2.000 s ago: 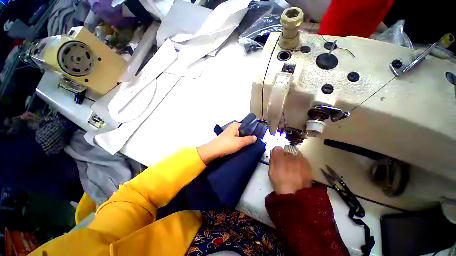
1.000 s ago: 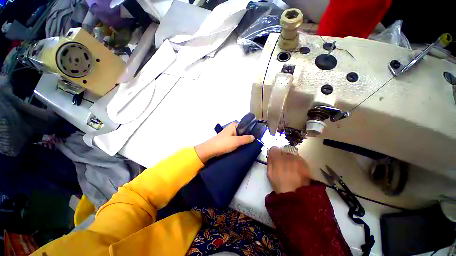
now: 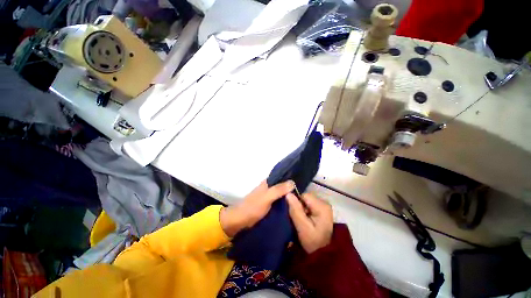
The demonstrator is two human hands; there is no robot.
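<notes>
A navy cloth piece (image 3: 296, 166) hangs between my hands, in front of the cream lockstitch machine (image 3: 466, 110), its upper end close to the needle area. My left hand (image 3: 256, 204) pinches the cloth with thumb and fingers. My right hand (image 3: 313, 220) is closed beside it, around a thin pointed tool (image 3: 297, 191) whose tip touches the cloth near my left thumb. The tool's handle is mostly hidden in my fist. The lit presser foot (image 3: 362, 158) stands up and right of my hands.
Dark snips (image 3: 412, 218) on a black cord lie right of my hands. A flat black rectangle (image 3: 486, 270) lies at lower right. A dark ring-shaped object (image 3: 466, 204) is under the machine arm. White cut strips (image 3: 174, 107) lie left. Another machine (image 3: 110, 55) stands at upper left.
Both hands have moved down from the needle area with the navy cloth. A pointed tool now shows in my right hand. The view has shifted, so the machine sits further right.
</notes>
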